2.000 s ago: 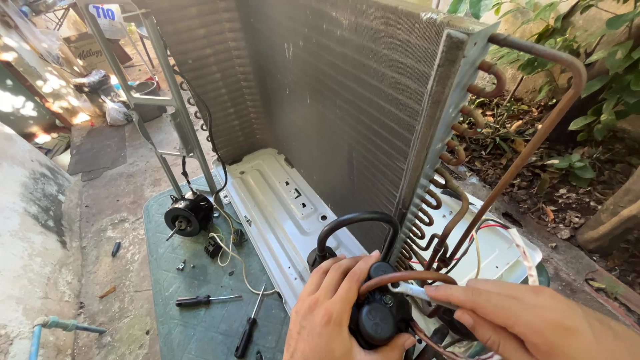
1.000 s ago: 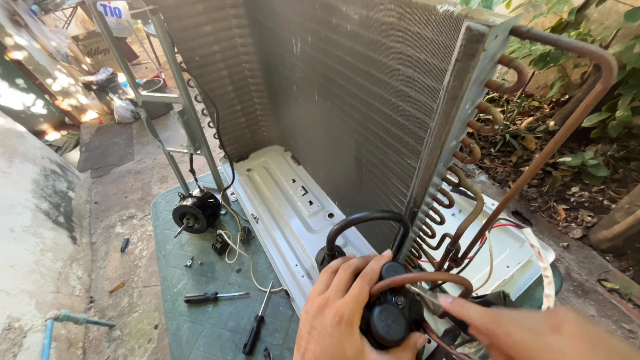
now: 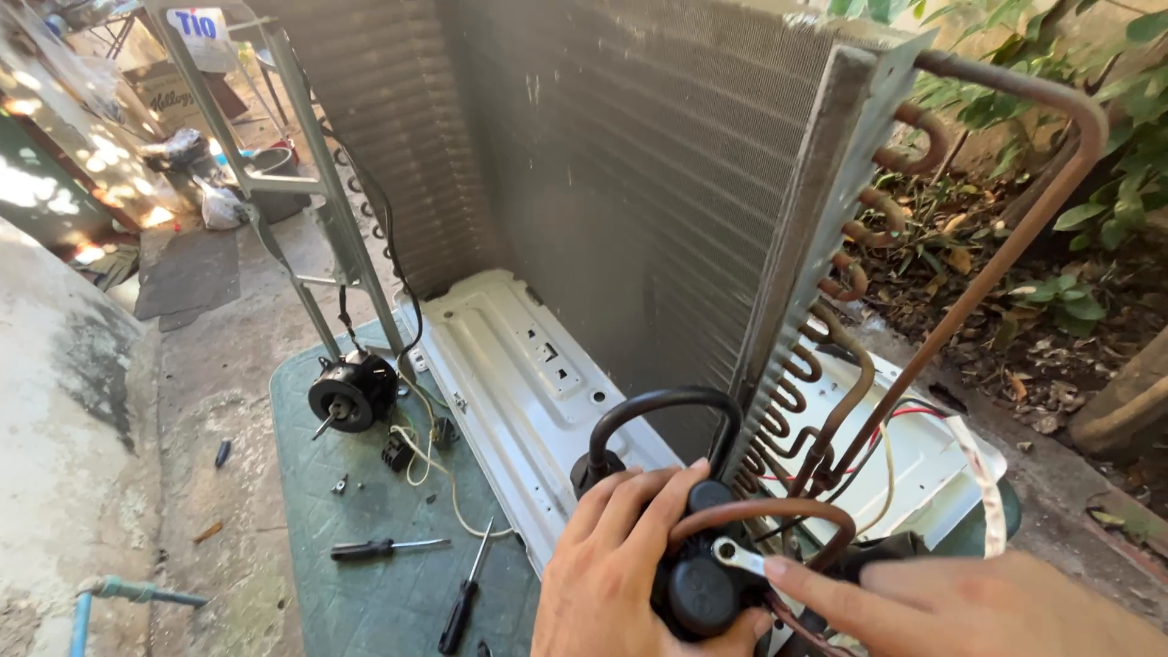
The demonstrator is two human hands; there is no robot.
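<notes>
My left hand (image 3: 620,570) grips the black compressor (image 3: 704,593) from its left side, fingers over the top and thumb at the lower right. In my right hand (image 3: 949,607) is a ring-ended wrench (image 3: 741,555); its ring sits on top of the compressor, and the index finger lies along its shank. A copper pipe (image 3: 776,511) arches just above the wrench, and a thick black pipe (image 3: 666,399) loops behind my left hand. To the right of these pipes rises the finned condenser coil (image 3: 639,182) with its copper bends.
Two screwdrivers (image 3: 365,550) lie on the green table (image 3: 319,602), near a fan motor (image 3: 351,392) with loose wires. A metal base panel (image 3: 520,365) runs under the coil. A metal frame (image 3: 287,182) stands at left; a white panel (image 3: 922,447) with wires lies at right.
The wrench in my right hand has turned, and its ring end now shows plainly on the compressor top. My left hand keeps its hold.
</notes>
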